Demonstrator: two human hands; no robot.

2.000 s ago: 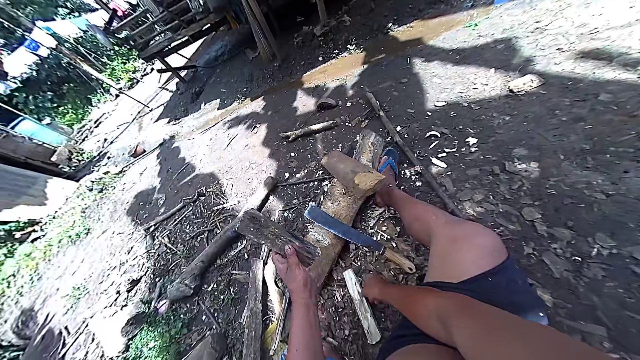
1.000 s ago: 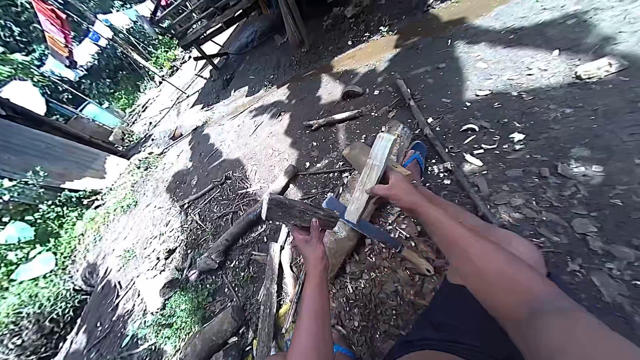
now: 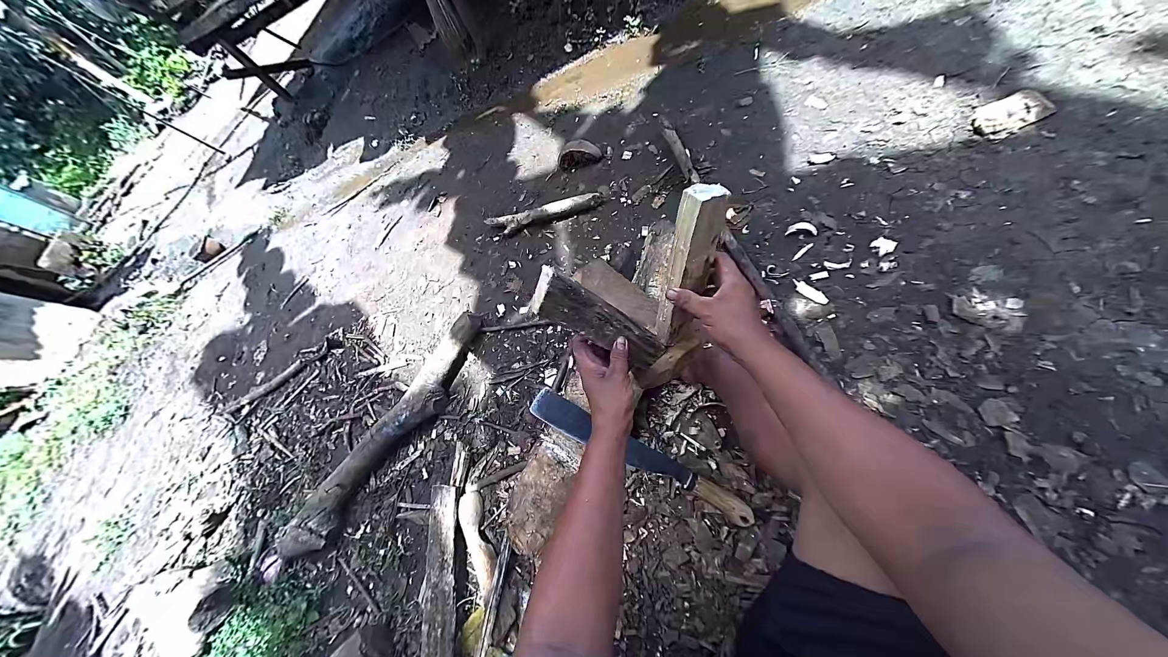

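Observation:
My left hand grips a dark, weathered block of wood that slants down toward the right. In my right hand a paler squared piece of wood stands nearly upright, its lower part beside the dark block's right end. Behind the two pieces lies a brown wooden block, partly hidden. Below my hands a machete with a broad dark blade and a wooden handle lies across a log; my left forearm covers part of the blade.
A long branch lies left of the log, among twigs. Split wood rests at the lower left. Beyond are a short stick, a half-round brown object, wood chips and a pale stone. My bent leg is at the right.
My right hand, near the machete handle two seconds ago, now holds the pale piece, which has moved from lying low to upright beside the dark block. The left hand keeps its hold.

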